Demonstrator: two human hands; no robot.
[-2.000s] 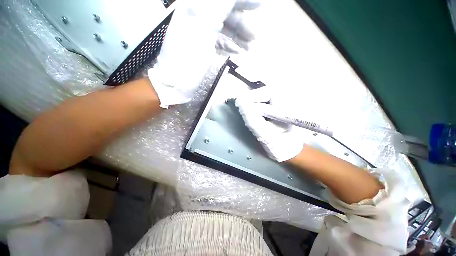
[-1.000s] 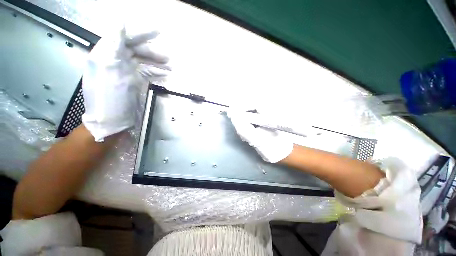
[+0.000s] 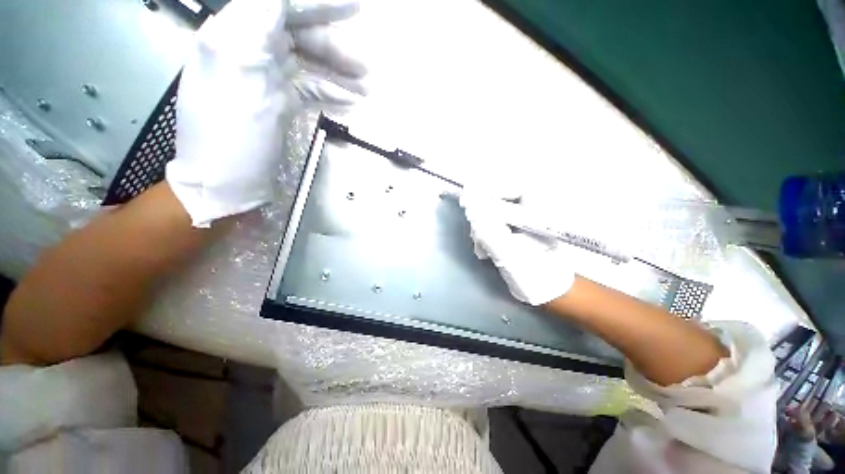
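A long metal chassis (image 3: 371, 250) lies in front of me, silver inside with black edges and a perforated right end. My gloved right hand (image 3: 519, 250) is over its middle and holds a white paint marker (image 3: 579, 243) that points to the right. The fingertips are near the far edge of the chassis, and glare hides whether they touch it. My gloved left hand (image 3: 269, 102) is beyond the chassis's left end with its fingers apart, beside a second chassis (image 3: 65, 69) with a perforated end. I see nothing held in it.
Bubble wrap (image 3: 371, 366) lies under the pieces along the near bench edge, with a yellowish band at its right. A green conveyor belt (image 3: 704, 102) runs beyond the bench. A blue cup (image 3: 813, 216) on a post is at the right. Part of a person shows at the lower right.
The view has swung and shifted. My left hand has moved away from the near chassis's left corner toward the second chassis. My right hand keeps the marker over the near chassis.
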